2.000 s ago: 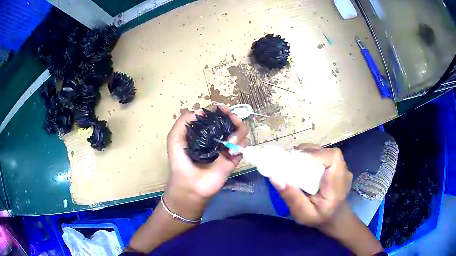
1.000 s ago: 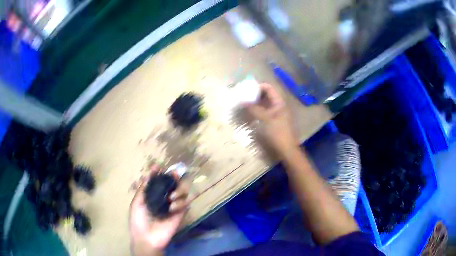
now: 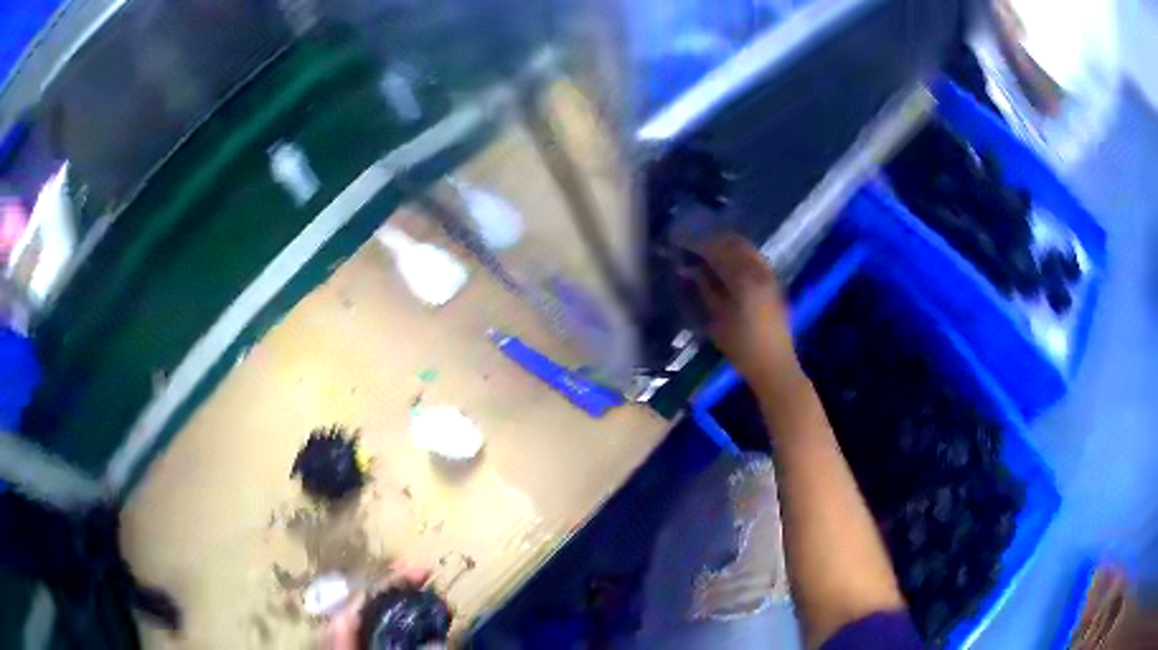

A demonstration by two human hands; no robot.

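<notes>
My left hand, cut off by the bottom edge, holds a black spiky round part. My right hand is stretched out past the clear panel, at a dark pile of black parts; blur hides whether its fingers hold one. The squat white glue bottle lies on the cardboard mat. Another black spiky part sits on the mat near the brown stains. A small white oval piece lies beside my left hand.
A blue knife and a slimmer white bottle lie by the upright clear panel. Blue crates with black parts stand at the right. Another person's arm shows top right. Dark parts lie at the left.
The view has swung to the right. My right hand has let go of the glue bottle, now lying on the mat, and has moved out beyond the panel. My left hand still holds the spiky part.
</notes>
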